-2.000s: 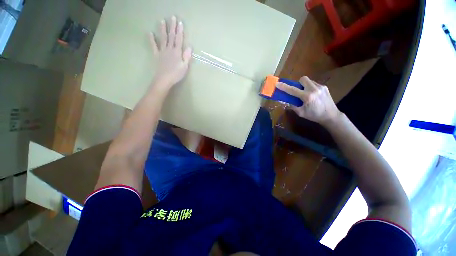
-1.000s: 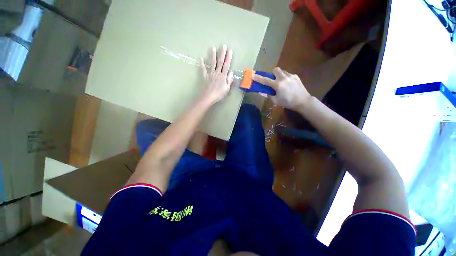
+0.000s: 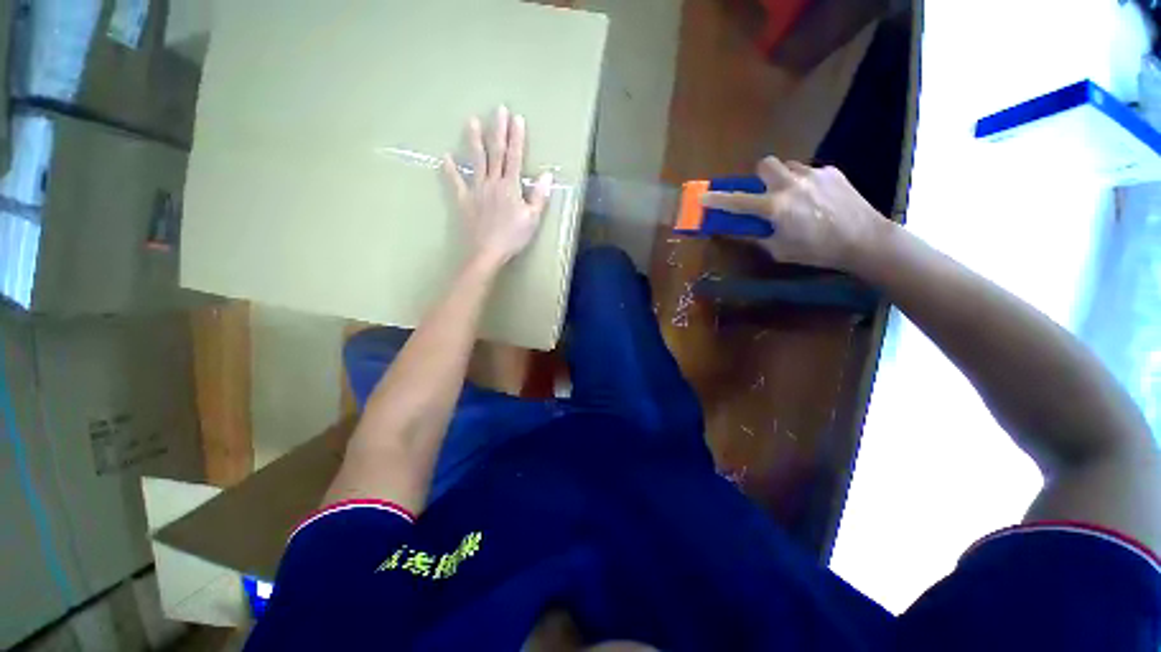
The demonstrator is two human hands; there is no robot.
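Observation:
A large tan carton (image 3: 318,217) rests before my legs with a flat closed face up. A shiny clear strip of tape (image 3: 414,157) runs along its middle seam. My left hand (image 3: 497,198) lies flat on this face near the right edge, fingers spread, over the tape line. My right hand (image 3: 815,217) grips a blue tape dispenser with an orange front (image 3: 713,206), held off the carton to its right. A faint clear band of tape spans the gap between the carton edge and the dispenser.
A white-topped table (image 3: 942,420) runs along the right, with a blue-and-white box (image 3: 1076,115) on it. Stacked cartons (image 3: 102,446) stand at the left. An open carton (image 3: 191,573) is at lower left. Part of a red stool (image 3: 783,19) shows at the top, on the wood-look floor.
My left hand has moved from the carton's middle to near its right edge. My right hand has drawn the dispenser away from that edge. The carton shows farther left in view.

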